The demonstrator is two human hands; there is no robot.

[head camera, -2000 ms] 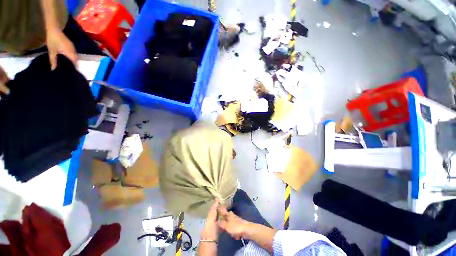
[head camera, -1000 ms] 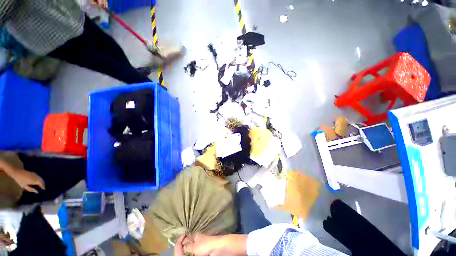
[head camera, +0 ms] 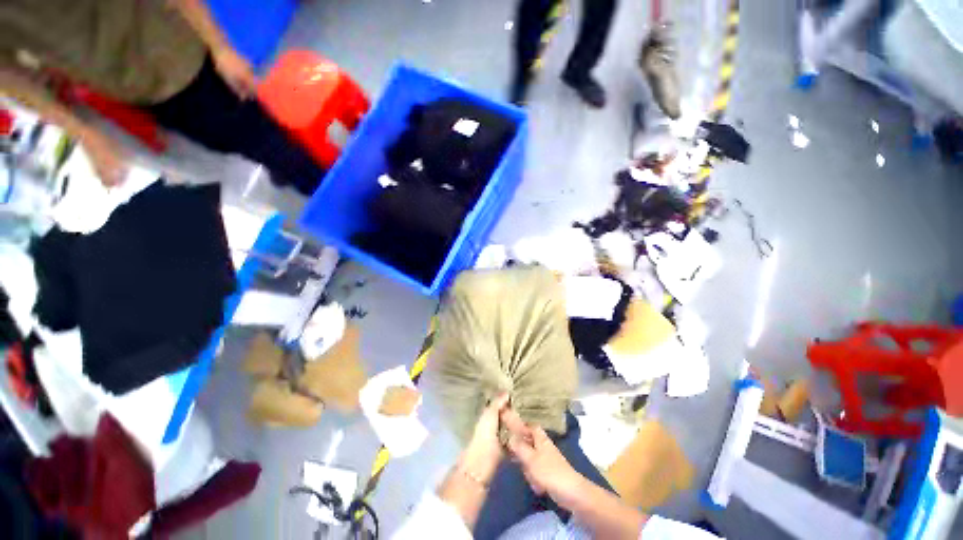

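An olive-khaki bundle (head camera: 505,332) bulges in front of me at the lower middle, its cloth gathered into folds at the neck. My left hand (head camera: 486,435) and my right hand (head camera: 528,448) are together at the gathered neck and grip it. The fingers overlap there, so the exact grip of each is partly hidden. My leg shows beneath the bundle and my forearms.
A blue crate (head camera: 486,227) with black garments stands beyond the bundle. Scraps and card (head camera: 644,338) litter the floor. A person works at the left table with black fabric (head camera: 153,280). Red stools (head camera: 312,100) stand left and right. Another person's legs show at the top.
The view has swung; the crate and bundle now sit further right than a second ago. The bundle's whole neck shows again, both hands still on it. Black panels at left are back in view.
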